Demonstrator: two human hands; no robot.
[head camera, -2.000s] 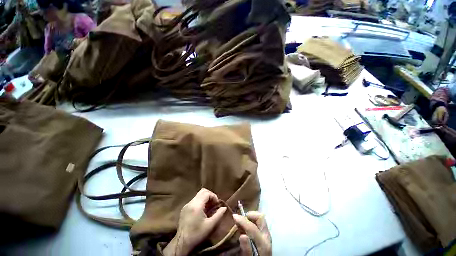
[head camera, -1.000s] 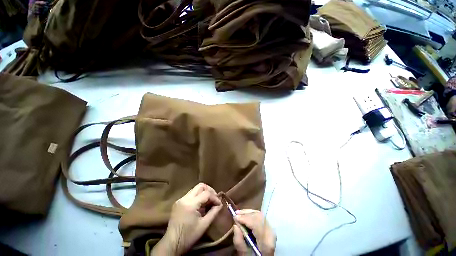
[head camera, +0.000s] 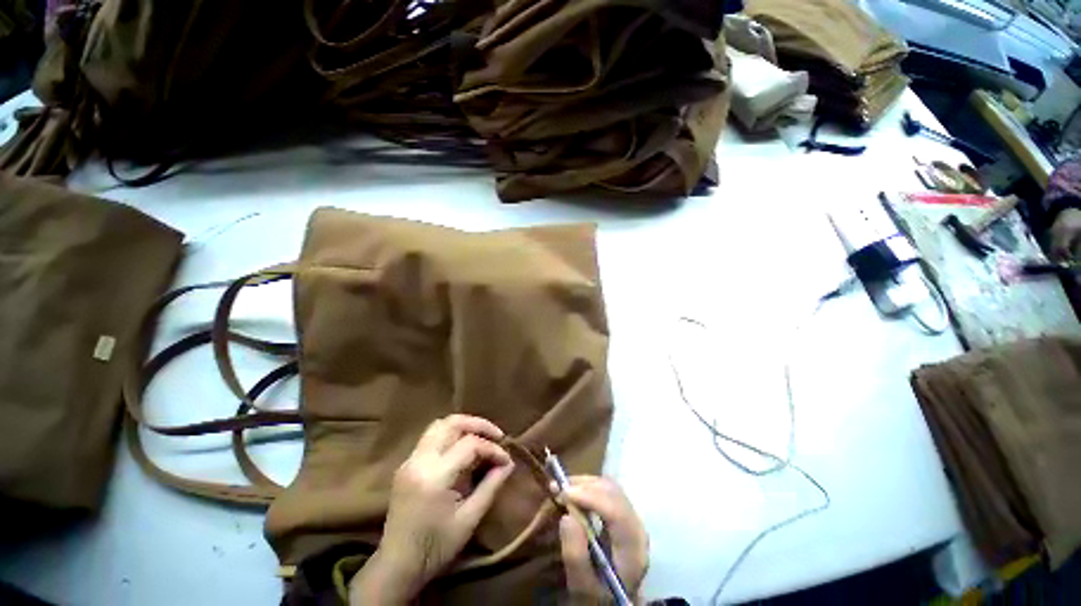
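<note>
A brown tote bag (head camera: 510, 320) lies on the white table in front of me, its long straps (head camera: 225, 417) looping out to the left. My left hand (head camera: 445, 491) pinches a bound edge of the bag near its lower right part. My right hand (head camera: 602, 533) holds a slim pen-like tool (head camera: 599, 547), its metal tip pointing up beside the pinched edge. The tip shows slightly apart from the fabric. Any loose thread is too fine to see.
A thin pale cord (head camera: 753, 456) loops on the table (head camera: 854, 474) at right. A power strip with black adapter (head camera: 883, 257), hammer (head camera: 978, 231) and folded brown stack (head camera: 1014, 438) lie farther right. A bag pile (head camera: 593, 107) stands behind, another bag (head camera: 71, 355) at left. A person's hand (head camera: 1067, 231) shows far right.
The view has tilted down since the first frame. The tool tip met the pinched edge a second ago and now stands slightly off it. My left hand still pinches the edge.
</note>
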